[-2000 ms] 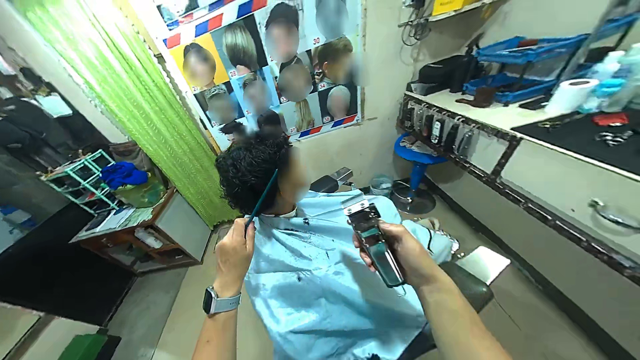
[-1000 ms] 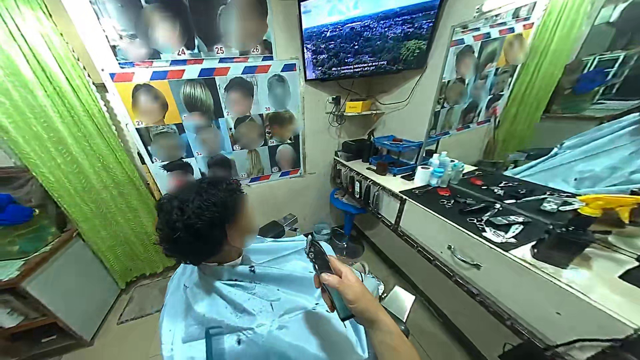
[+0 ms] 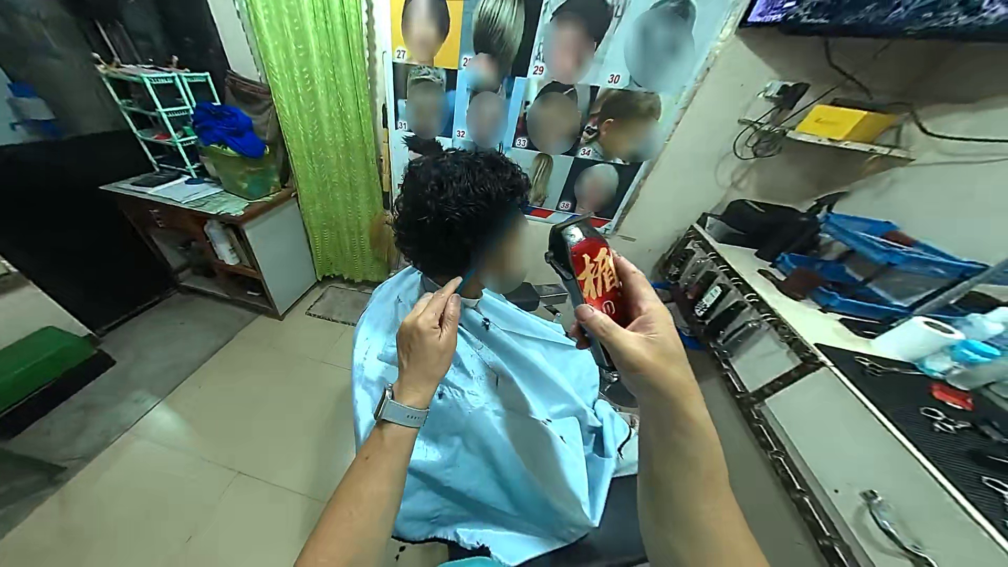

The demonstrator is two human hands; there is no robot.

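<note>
A person with dark curly hair sits draped in a light blue barber cape with hair clippings on it. My left hand, with a watch on its wrist, is by the person's neck and jaw. Its fingers hold a thin blue comb, blurred and partly hidden against the hair. My right hand grips a hair clipper with a red, lettered body, its blade end up, to the right of the person's face and apart from it.
A counter on the right bears scissors, a white paper roll and blue trays. Clippers hang along its edge. At left stand a wooden cabinet and a green curtain. A haircut poster is behind the person.
My left hand, out of view one second ago, is back at the person's neck. The clipper in my right hand has turned to show its red side. The view has swung left and down.
</note>
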